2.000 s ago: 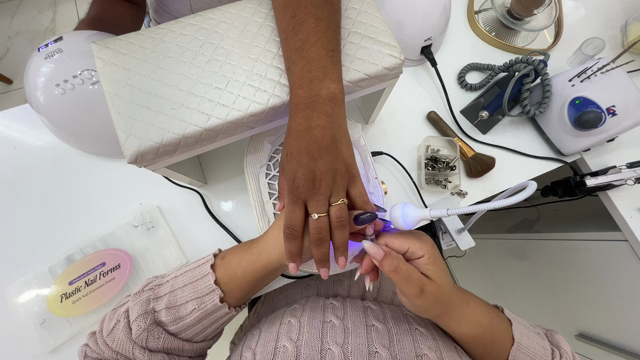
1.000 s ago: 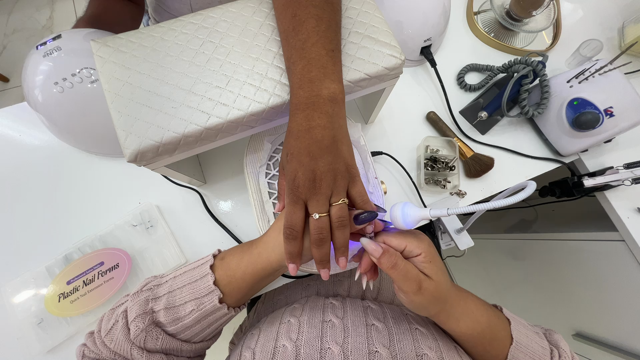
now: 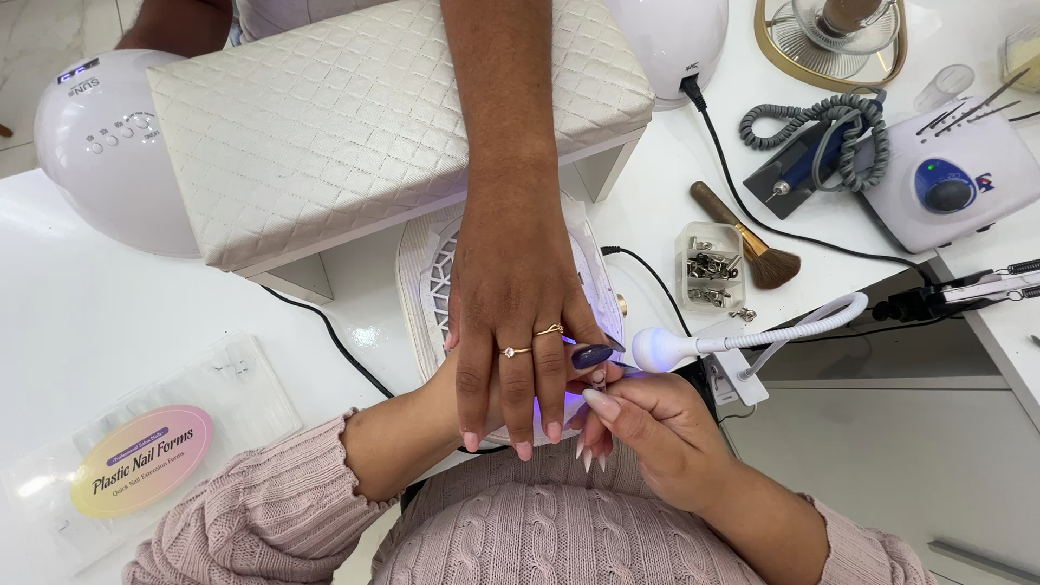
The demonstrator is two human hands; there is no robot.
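Observation:
Another person's hand [image 3: 516,292], with two gold-coloured rings, reaches down over my left hand [image 3: 581,357] and hides most of it. My left thumb with its dark purple nail shows beside that person's finger, and my left hand holds the finger. Just right of it, my right hand [image 3: 650,422] pinches at that person's fingertip, thumb against fingers; whether it grips the tip or something small on it cannot be told. The white gooseneck lamp head [image 3: 656,349] shines violet light close above my right hand. Under the hands lies a white dust collector [image 3: 422,268] with a patterned grille.
A quilted white armrest [image 3: 390,122] stands ahead, between a domed nail lamp [image 3: 114,162] and another white lamp [image 3: 674,41]. To the right are a clear box of metal clips [image 3: 711,268], a brush [image 3: 756,244] and a nail drill unit [image 3: 951,179]. A plastic nail forms case [image 3: 142,459] lies left.

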